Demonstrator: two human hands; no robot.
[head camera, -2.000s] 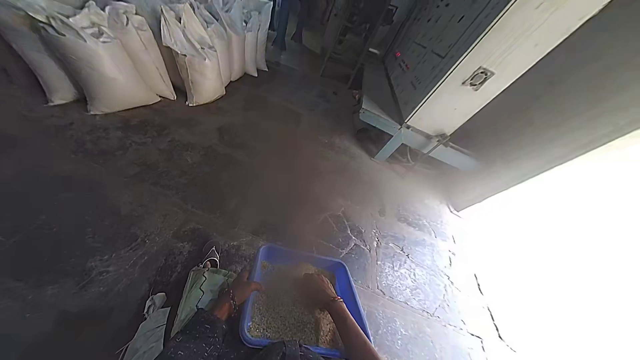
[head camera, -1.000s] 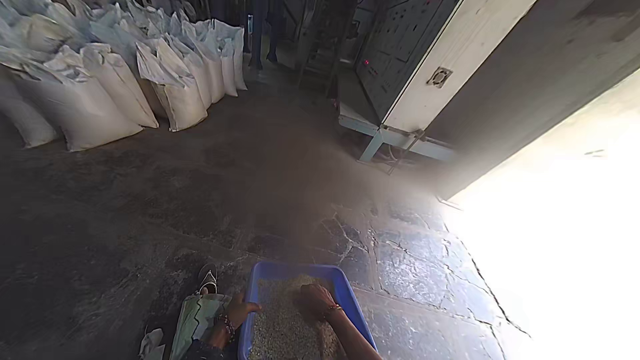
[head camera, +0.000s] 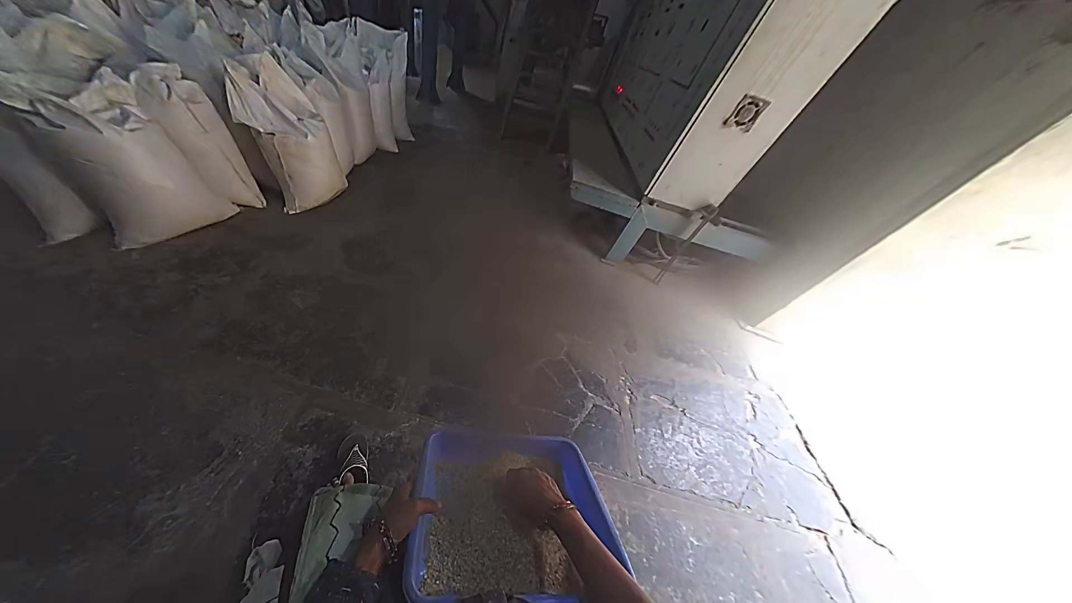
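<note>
A blue plastic tray (head camera: 596, 500) at the bottom middle holds loose grain-like material (head camera: 481, 548) that covers much of its bottom. My left hand (head camera: 404, 511) is at the tray's left rim, with its thumb over the edge and the other fingers hidden outside the wall. Inside the tray, my right hand (head camera: 532, 496) rests in the material, knuckles up, its fingertips hidden; whether it holds any of the material cannot be told. Both wrists wear bracelets.
Filled white sacks (head camera: 159, 172) stand at the upper left. A metal cabinet (head camera: 670, 92) on a pale blue frame (head camera: 626, 239) stands at the upper right. A shoe (head camera: 353, 461) and a greenish slab-like thing (head camera: 335, 532) lie left of the tray. The stone floor (head camera: 695, 435) is cracked.
My right hand has shifted a little within the tray. My left hand stays at the tray's left rim. The view has moved somewhat.
</note>
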